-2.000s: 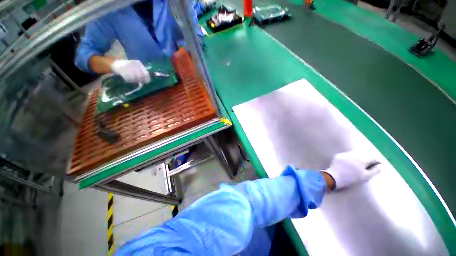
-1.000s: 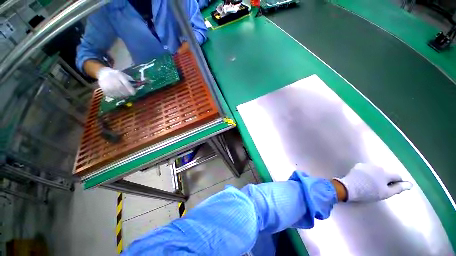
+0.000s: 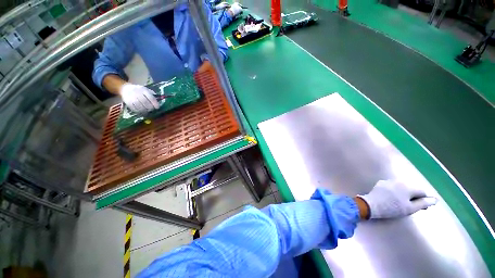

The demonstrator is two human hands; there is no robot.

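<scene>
My left hand, in a white glove and blue sleeve, lies on the shiny metal bench plate in its right part. Its fingers point right, with a small gap between the finger ends, and I see nothing held in it. My right hand is out of the picture. No board or pallet lies under my left hand.
A person in blue with a white glove works on a green circuit board over a brown slotted grid at left, behind a metal frame post. The conveyor belt runs behind the plate. A black tray stands at the far end.
Since the first frame, my left hand has shifted right and slightly nearer me on the plate. The view has turned slightly. The other person's gloved hand has moved over the board.
</scene>
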